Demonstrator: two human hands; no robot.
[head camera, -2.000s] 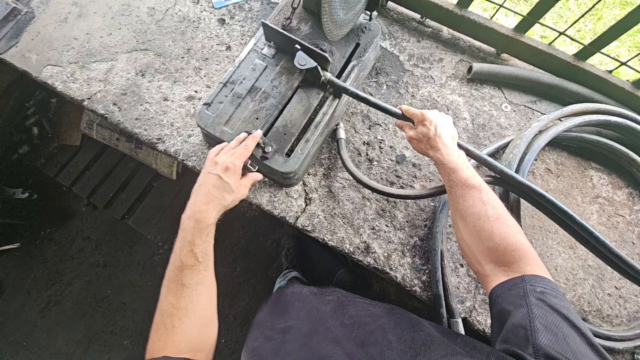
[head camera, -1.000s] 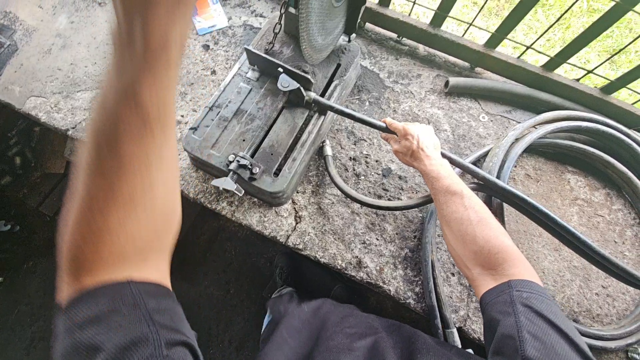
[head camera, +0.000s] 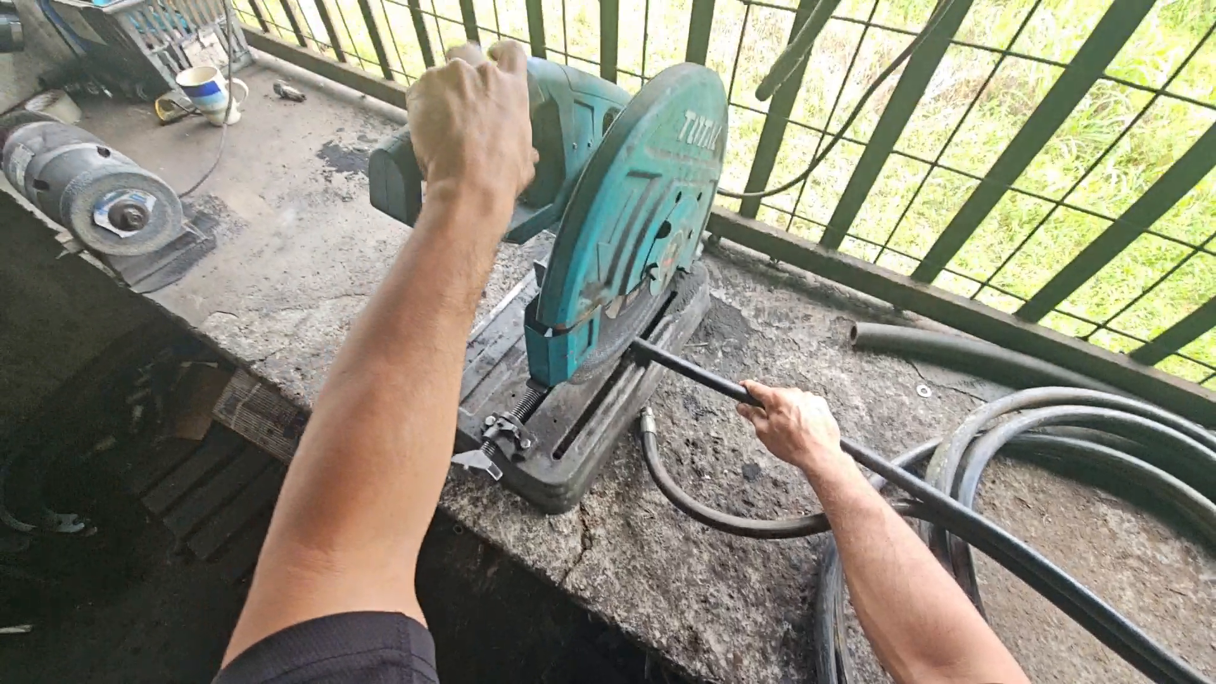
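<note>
My left hand (head camera: 475, 123) grips the handle of a teal Total chop saw (head camera: 636, 190), whose head is lowered over its dark metal base (head camera: 560, 475). The abrasive disc (head camera: 617, 347) shows below the guard, close to the end of a black hose (head camera: 703, 374). Around this hose, right of the base, my right hand (head camera: 793, 423) is closed. A vise screw with a metal crank (head camera: 484, 461) sits at the base's near end. Where exactly the disc meets the hose is hard to see.
Coiled hoses (head camera: 969, 446) lie at the right on the concrete ledge (head camera: 703, 589). Behind runs a metal railing (head camera: 893, 275), with a thick hose piece (head camera: 940, 351) beside it. A bench grinder (head camera: 104, 190) and a mug (head camera: 209, 95) stand at the left.
My left hand has left the vise crank at the base's near end and now holds the saw handle. The saw head has come down. My right hand still holds the hose. The view has tilted up.
</note>
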